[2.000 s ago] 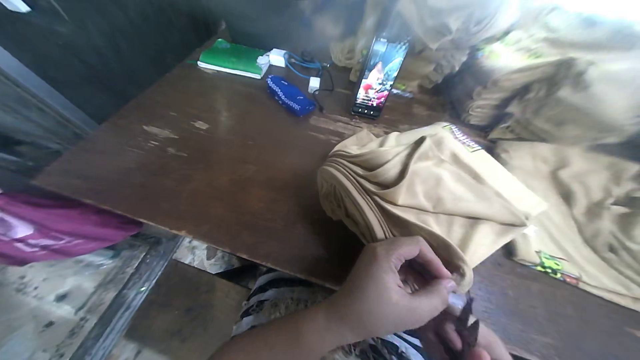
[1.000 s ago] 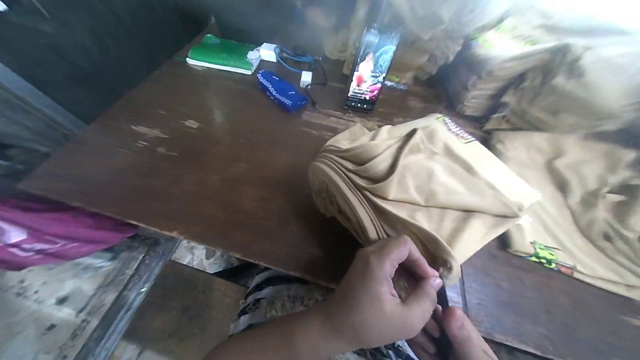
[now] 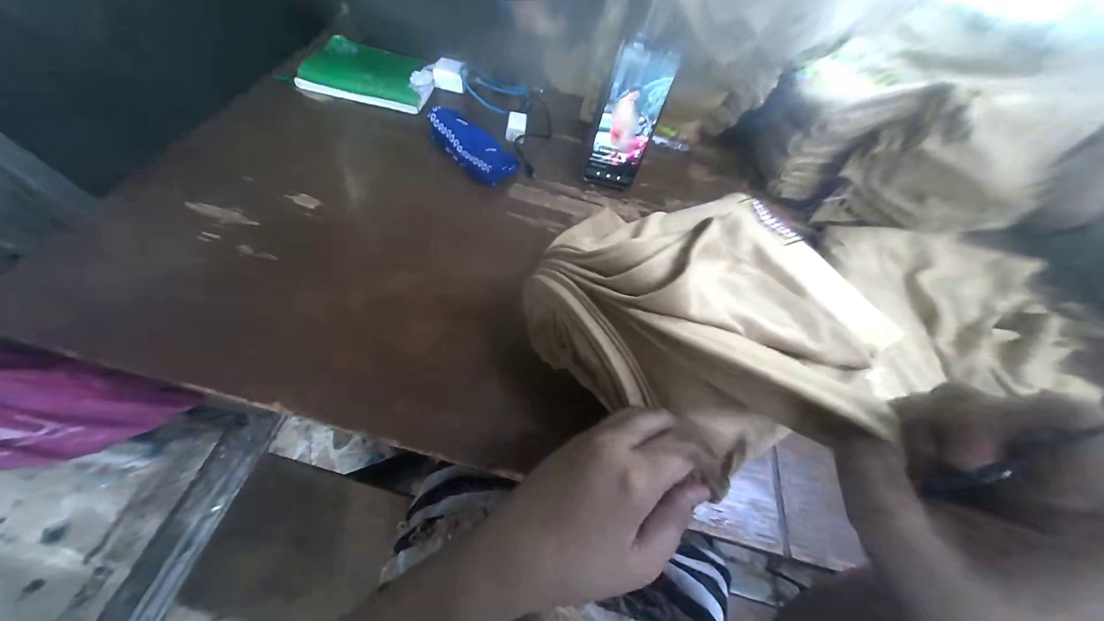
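A tan fabric garment (image 3: 716, 302) lies bunched and folded at the table's front edge, with a label strip on its upper side. My left hand (image 3: 621, 500) pinches its lower edge between thumb and fingers. At the lower right, my right hand (image 3: 975, 466) is blurred; its fingers are at the garment's right part and a small dark tool with a shiny metal end (image 3: 983, 474) lies in it. Whether that hand also grips the cloth cannot be told.
Behind the garment a lit phone (image 3: 630, 116) stands upright. Left of it are a blue patterned case (image 3: 470, 147), white chargers with cables (image 3: 448, 75) and a green book (image 3: 366, 73). More tan fabric (image 3: 931, 129) is piled at the right. Purple cloth (image 3: 86, 405) hangs at the table's left edge.
My right hand has moved away from my left hand to the right, with the dark tool in it. The garment's front part is now drawn out toward the right.
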